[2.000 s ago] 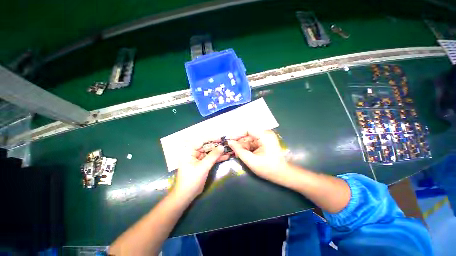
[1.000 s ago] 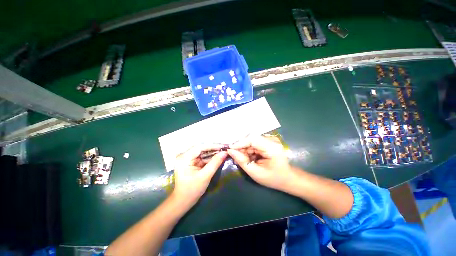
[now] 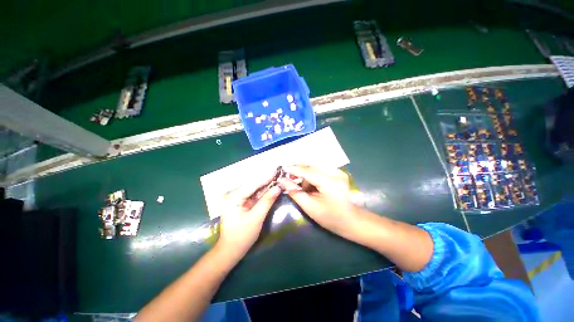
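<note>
My left hand (image 3: 244,212) and my right hand (image 3: 321,198) meet over the lower edge of a white sheet (image 3: 252,170). Between the fingertips they hold a small dark and silver circuit board assembly (image 3: 278,178), mostly hidden by the fingers. The left fingers and thumb grip its left side. The right thumb and fingers press at its right end. Whether the right hand also holds a small tool or part cannot be told. Yellow tape pieces (image 3: 272,239) show faintly on the glossy surface below the sheet.
A blue bin (image 3: 274,94) with small white pieces stands beyond the sheet, against the pale rail (image 3: 371,92). A board pile (image 3: 121,215) lies left. A clear blister tray (image 3: 491,170) with orange-copper parts lies right. Carriers (image 3: 373,45) sit on the green conveyor (image 3: 302,50).
The carriers and loose boards on the conveyor have moved left. My hands stay together over the sheet, with the fingers slightly shifted around the assembly.
</note>
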